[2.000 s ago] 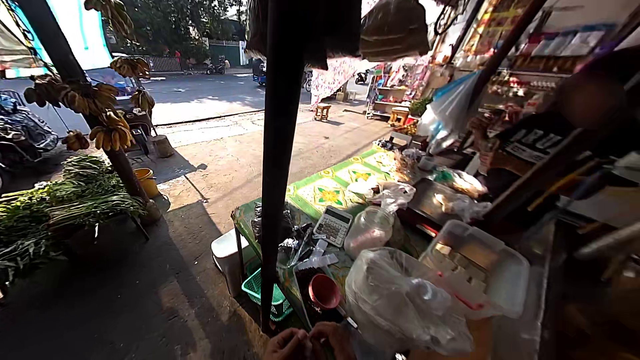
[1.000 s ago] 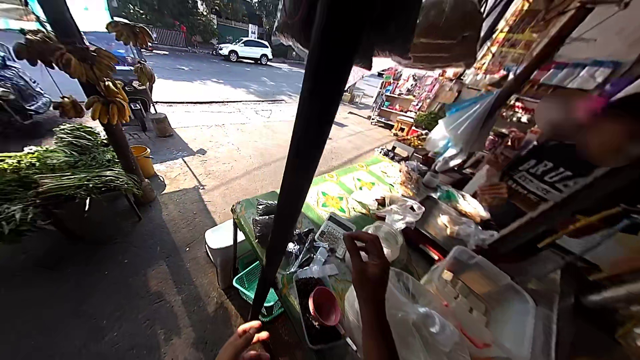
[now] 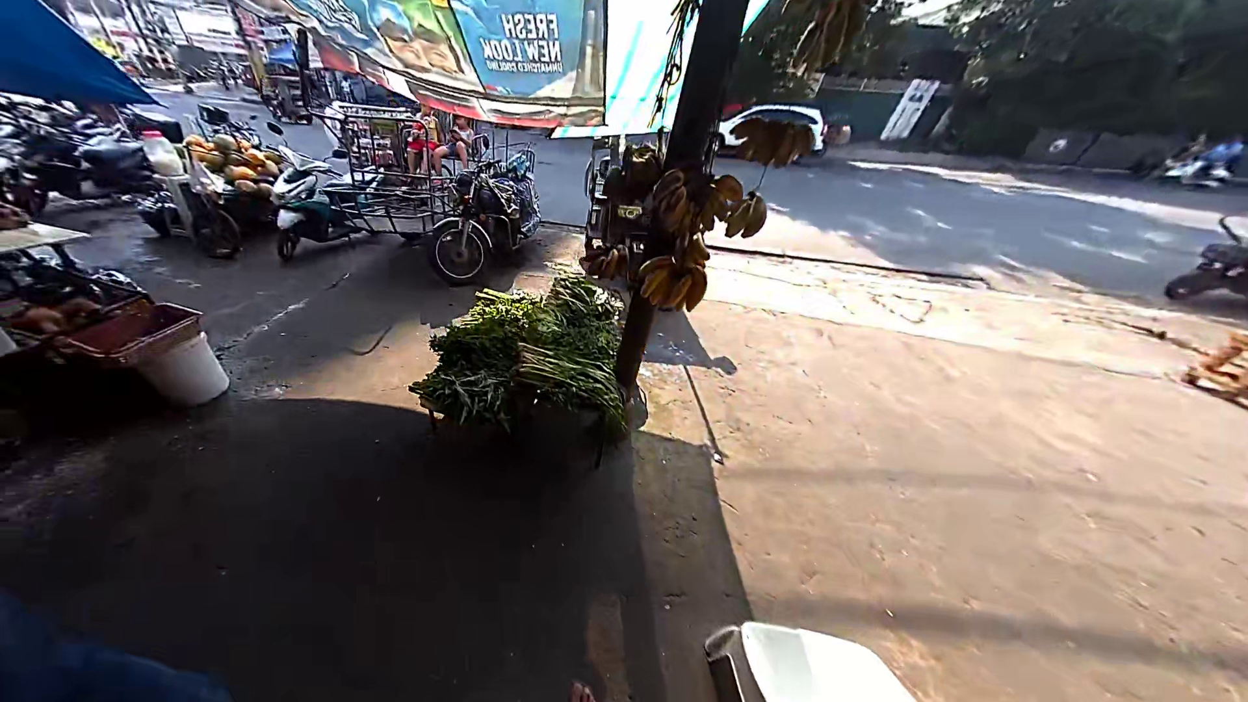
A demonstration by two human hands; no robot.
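Note:
Neither my left hand nor my right hand can be made out in the head view. A tiny patch of skin shows at the bottom edge, too small to tell whether it is a finger or a toe. Bundles of leafy green vegetables (image 3: pixel 526 351) lie on a low stand beside a dark post (image 3: pixel 639 336). Bunches of bananas (image 3: pixel 675 283) hang around that post, with more hanging to its right. The white lid of a container (image 3: pixel 819 668) is cut off by the bottom edge.
A white bucket (image 3: pixel 187 370) and a reddish crate (image 3: pixel 146 331) stand at the left. Behind are a parked motorcycle (image 3: pixel 466 234), a scooter (image 3: pixel 317 195) and a pile of round fruit (image 3: pixel 234 161). A printed banner (image 3: pixel 526 49) hangs overhead. Dark blue fabric (image 3: pixel 88 658) fills the lower left corner.
The view has swung far to the left. Both hands and the cluttered table, seen one second ago, are out of the picture.

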